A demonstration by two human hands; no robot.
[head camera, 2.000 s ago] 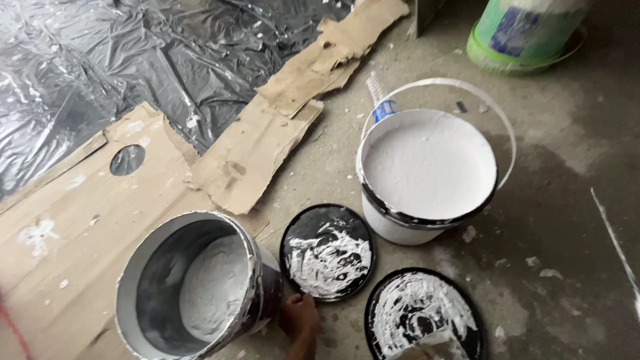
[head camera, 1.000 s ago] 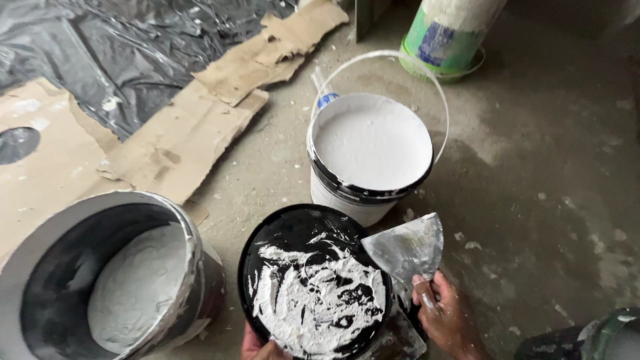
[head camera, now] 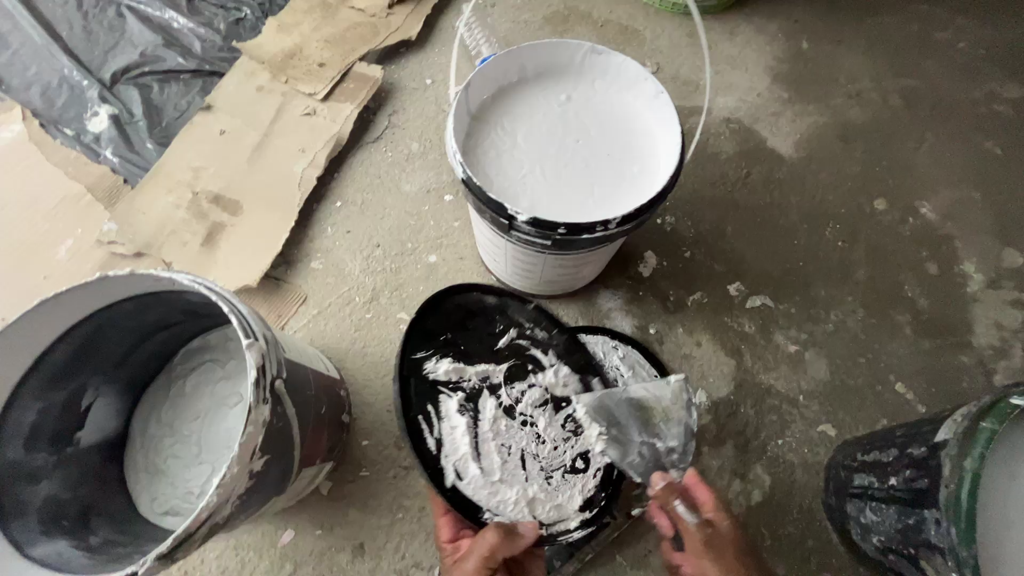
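Observation:
My left hand (head camera: 484,540) grips the near rim of a black plastic lid (head camera: 464,336), which is tilted and smeared with white paste. In my right hand (head camera: 700,520) is a putty knife (head camera: 644,424), its wide blade caked with dried filler and its left edge against the paste at the lid's right side. Partly hidden beneath lies a second smeared lid (head camera: 616,360). A white bucket (head camera: 552,264) nearly full of smooth white material stands just beyond the lids. To the left, a tilted-looking dark bucket (head camera: 308,432) has white paste at its bottom.
Torn cardboard (head camera: 232,168) and grey plastic sheeting (head camera: 152,64) cover the floor at the upper left. A dark, paint-spattered bucket (head camera: 888,480) with a green rim is at the lower right. The white bucket's handle (head camera: 704,88) stands raised. A green container base (head camera: 692,4) shows at the top edge.
Two seconds ago the lids lay side by side on the floor; one is now lifted in my left hand. The putty knife has come onto its paste. The view has shifted.

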